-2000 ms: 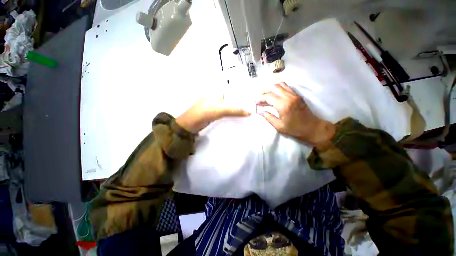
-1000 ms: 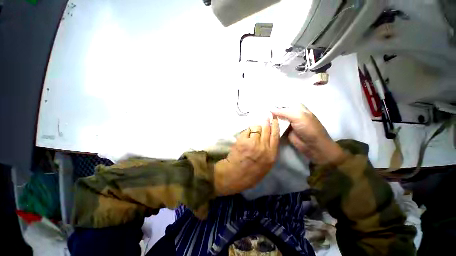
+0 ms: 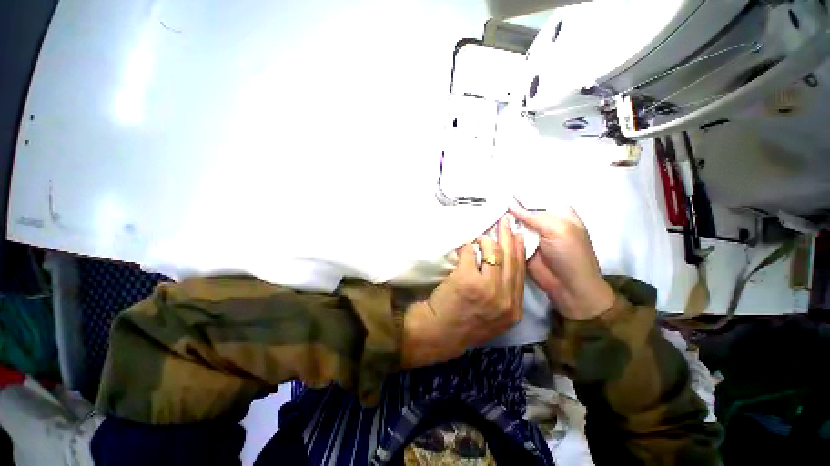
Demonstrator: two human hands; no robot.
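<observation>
The white fabric garment piece lies on the white table in front of the sewing machine and hangs over the front edge. My left hand, with a ring on one finger, holds the cloth with its fingertips, back of the hand up. My right hand pinches a small folded part of the cloth between thumb and fingers, right beside my left fingertips. The cloth blends into the bright table, so its outline is hard to see.
The sewing machine head stands at the upper right, with the dark-outlined plate cover left of it. Red-handled and dark slim tools lie to its right. A blue-and-white striped apron covers my lap.
Since the first frame my left hand has come over the cloth to meet my right hand at the fold. The view has shifted, so the machine shows larger and further right.
</observation>
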